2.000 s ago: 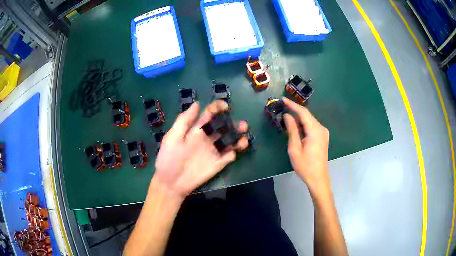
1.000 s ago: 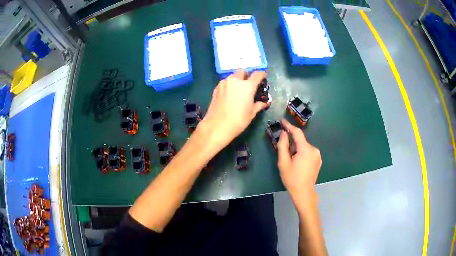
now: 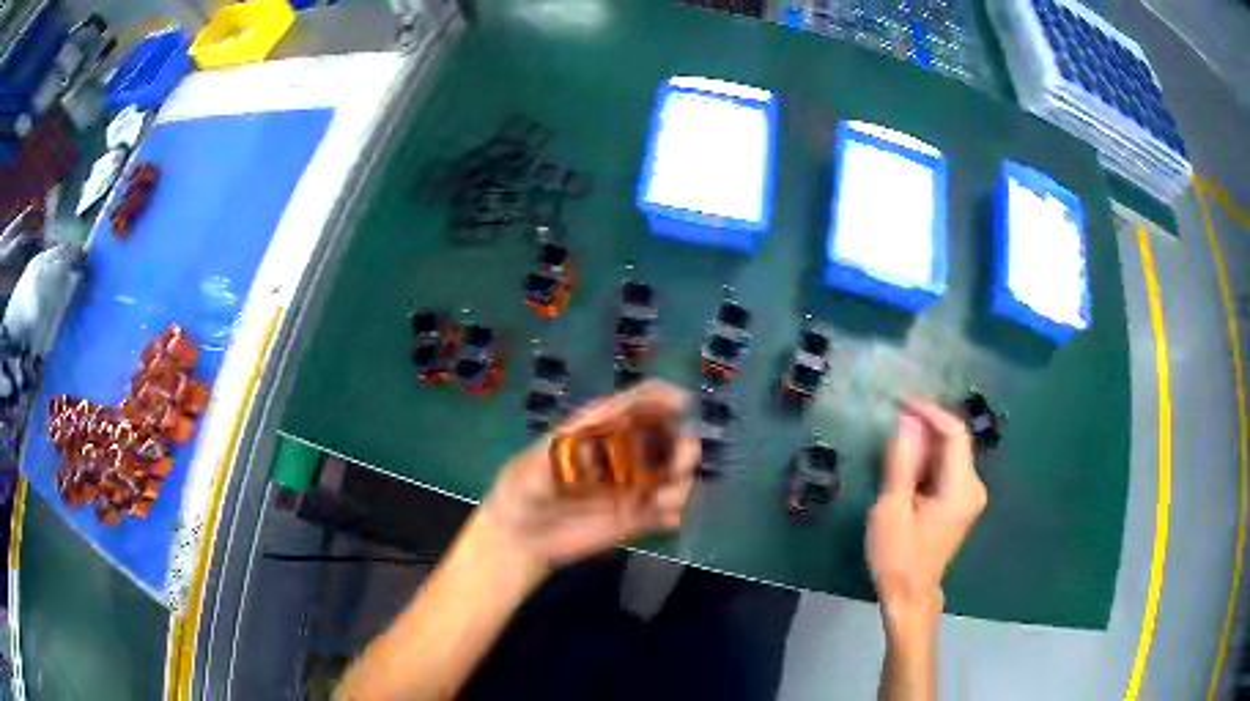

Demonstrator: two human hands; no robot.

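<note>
My left hand (image 3: 583,500) is palm up near the bench's front edge, holding an orange copper coil unit (image 3: 617,459), blurred and partly covered by the fingers. My right hand (image 3: 925,507) is to its right over the green bench, thumb and fingertips close together; whether something small is between them cannot be told. Framed coil units with black tops and orange sides stand in rows, one at the upper left (image 3: 548,284), one nearer the front (image 3: 813,477). Another dark unit (image 3: 983,418) lies just beyond my right hand.
Loose black plastic frames (image 3: 500,185) lie piled at the bench's far left. Three blue bins of white pieces (image 3: 709,158) stand at the far side. Copper coils (image 3: 137,431) lie heaped on the blue mat (image 3: 233,192) at left. A stacked white tray (image 3: 1104,82) is at the far right.
The view has swung left. My left hand has come back from the bins towards the front and now shows an orange coil unit. My right hand is off the framed unit it was touching.
</note>
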